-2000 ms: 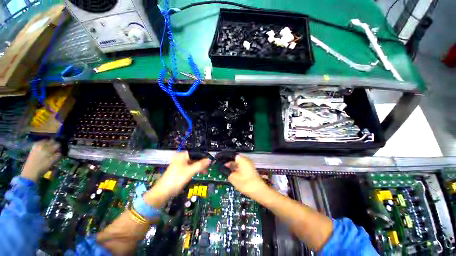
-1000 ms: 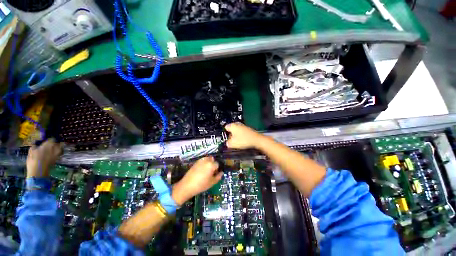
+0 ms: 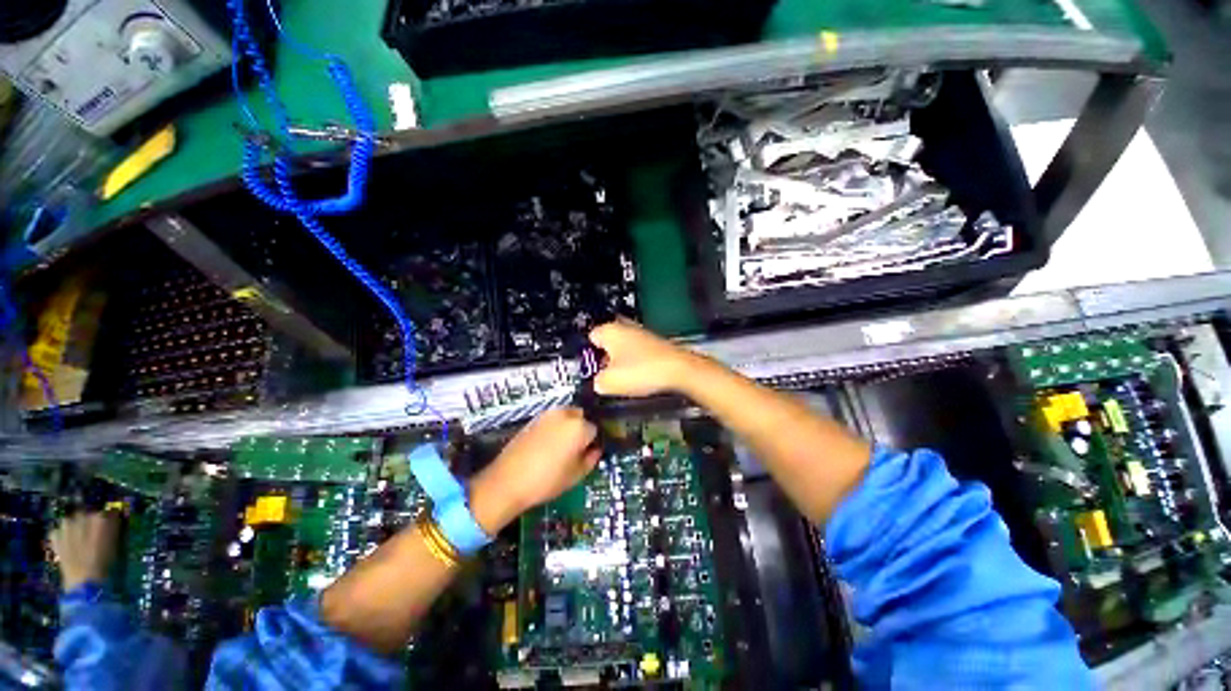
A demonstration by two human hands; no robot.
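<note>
A green circuit board (image 3: 628, 554), crowded with small parts, lies in front of me. A pale strip with a row of upright pieces (image 3: 520, 394) lies along the metal rail beyond the board. My right hand (image 3: 637, 362) is at the strip's right end, its fingertips closed on a small dark part (image 3: 589, 362). My left hand (image 3: 540, 459), with a light blue wrist strap (image 3: 448, 497), is curled just below, over the board's far left edge. Its fingertips are turned away and whether it holds anything cannot be told.
Black bins of dark components (image 3: 560, 277) and a black bin of silver-white cables (image 3: 864, 203) stand behind the rail (image 3: 932, 328). A blue coiled cord (image 3: 358, 270) hangs over it. Another board (image 3: 1107, 473) lies right. Another person's hand (image 3: 84, 547) is at far left.
My hands have moved from close together over the rail to right at the strip, left lower over the board. The strip has come into sight. The other person's hand has moved down. The view has shifted.
</note>
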